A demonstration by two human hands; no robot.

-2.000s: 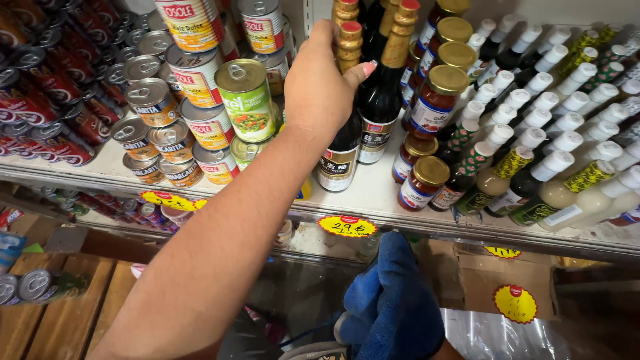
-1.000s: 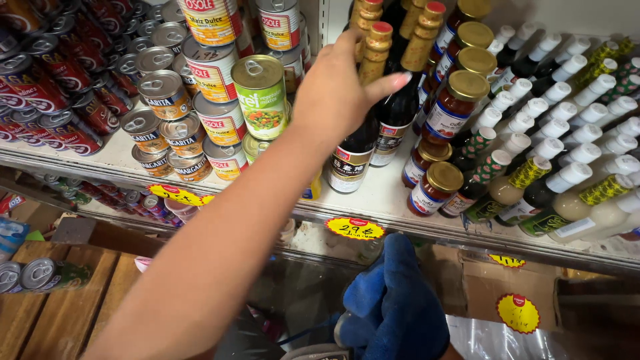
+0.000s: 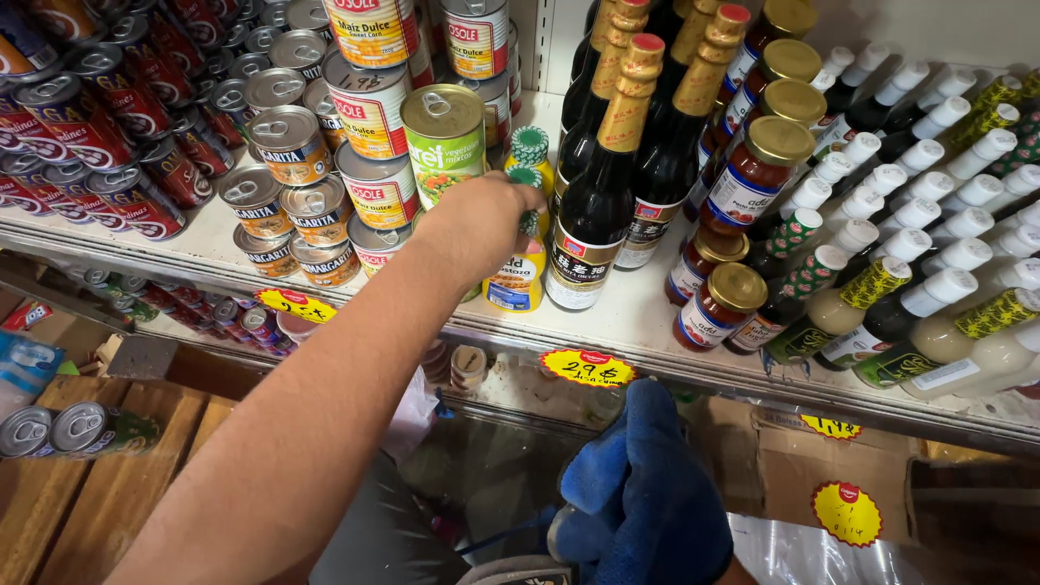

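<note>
My bare left hand (image 3: 491,219) reaches in from the lower left, its fingers and thumb around the green cap of the front yellow mustard bottle (image 3: 513,284), which stands at the shelf's front. More green caps show behind it. A green-labelled can of mixed vegetables (image 3: 443,142) is just left of the hand. To its right stand dark sauce bottles with gold-wrapped necks (image 3: 597,195). My right hand (image 3: 642,496), in a blue work glove, is low in front of the shelf, below a yellow price tag (image 3: 589,368); whether it holds anything cannot be told.
Stacked sweet corn cans (image 3: 374,118), margarine cans (image 3: 317,210) and red sardine cans (image 3: 134,199) fill the left. Jars with gold lids (image 3: 747,179) and white-capped bottles (image 3: 902,252) crowd the right. The metal shelf edge (image 3: 772,382) runs across; a wooden slatted surface (image 3: 97,479) lies lower left.
My left hand has let go of the neck of a dark sauce bottle and moved left and down to the mustard bottle's cap. The gloved right hand stays low in front of the shelf.
</note>
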